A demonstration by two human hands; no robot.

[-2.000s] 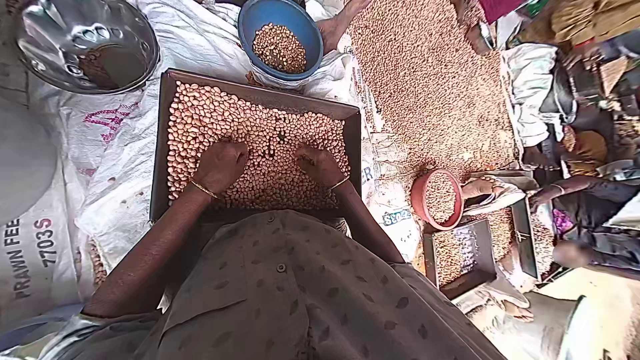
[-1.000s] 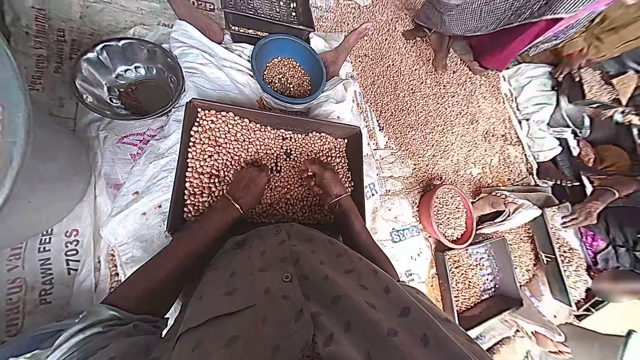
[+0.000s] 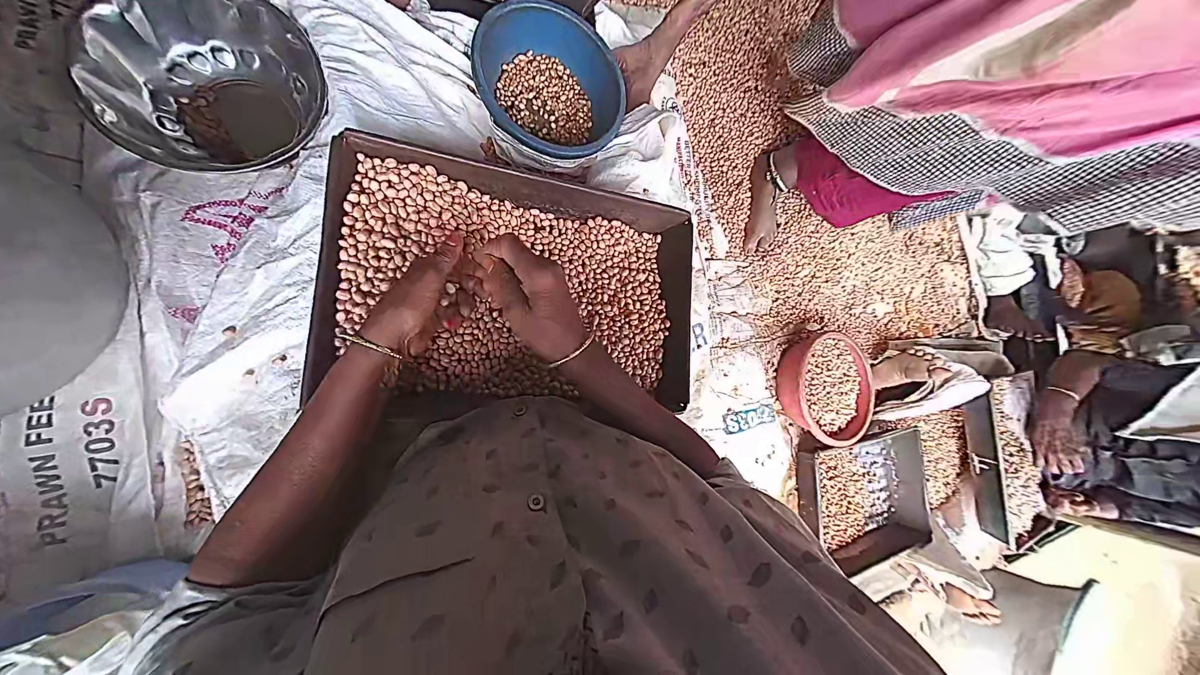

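Observation:
A dark rectangular metal tray [image 3: 682, 309] filled with pinkish-brown shelled nuts [image 3: 619, 281] lies in front of my body. My left hand [image 3: 422, 300], with a thin bangle at the wrist, is over the left middle of the nuts, its fingers curled and small pale pieces near the fingertips. Close beside it, my right hand [image 3: 530, 295] has its fingers bent towards the left hand, the fingertips nearly meeting. What the fingers hold, if anything, is too small to tell. A blue plastic bowl [image 3: 609, 75] with some nuts stands just beyond the tray.
A shiny metal basin [image 3: 309, 84] stands at upper left on white woven sacks [image 3: 187, 272]. Nuts cover the ground [image 3: 844, 272] at right, where a person in pink cloth [image 3: 1012, 84] stands. A red bowl [image 3: 792, 384] and a smaller tray [image 3: 909, 530] are near other seated people.
My two hands have come together over the nuts; before, they were apart. The person in pink cloth now covers more of the upper right. The view has shifted.

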